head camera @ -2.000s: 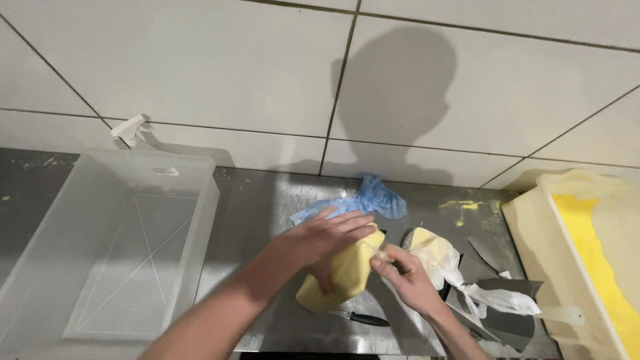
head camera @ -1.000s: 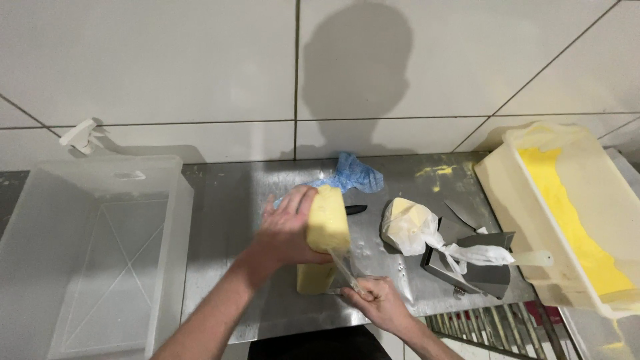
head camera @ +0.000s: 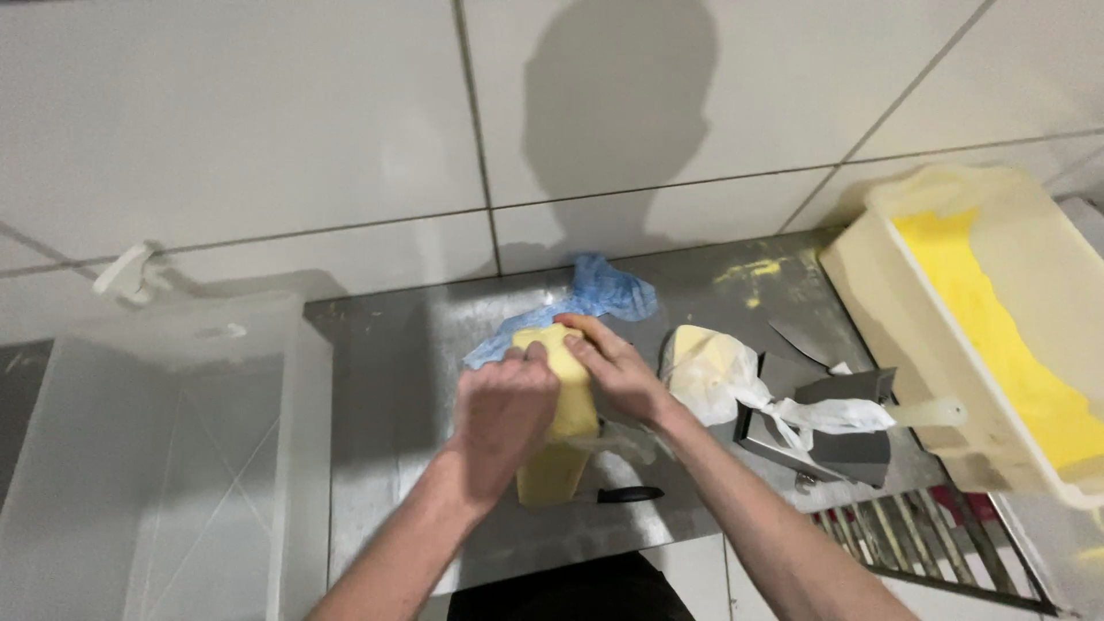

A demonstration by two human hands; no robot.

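Note:
Between both hands is a pale yellow block (head camera: 573, 405), perhaps cheese or butter, with clear plastic film (head camera: 628, 442) hanging from its right side. My left hand (head camera: 509, 392) grips its left side and top, fingers curled. My right hand (head camera: 617, 366) holds its upper right side. Directly below, a second yellow block (head camera: 548, 474) lies on the steel table (head camera: 379, 509). Beside that lower block is a knife with a black handle (head camera: 631, 494); its blade is mostly hidden. Behind the hands lies a crumpled blue cloth (head camera: 604, 293).
At left stands an empty translucent plastic bin (head camera: 302, 448), with a white spray nozzle (head camera: 129, 274) behind it. Right of the hands are a bagged pale block (head camera: 707, 366) and a dark grey device (head camera: 819, 457). A cream tub (head camera: 897, 319) with yellow contents stands far right, near a tiled wall (head camera: 345, 112).
My right hand has risen from the film below the block to its upper right side. The black knife handle, behind the block one second ago, now shows in front, beside the lower block.

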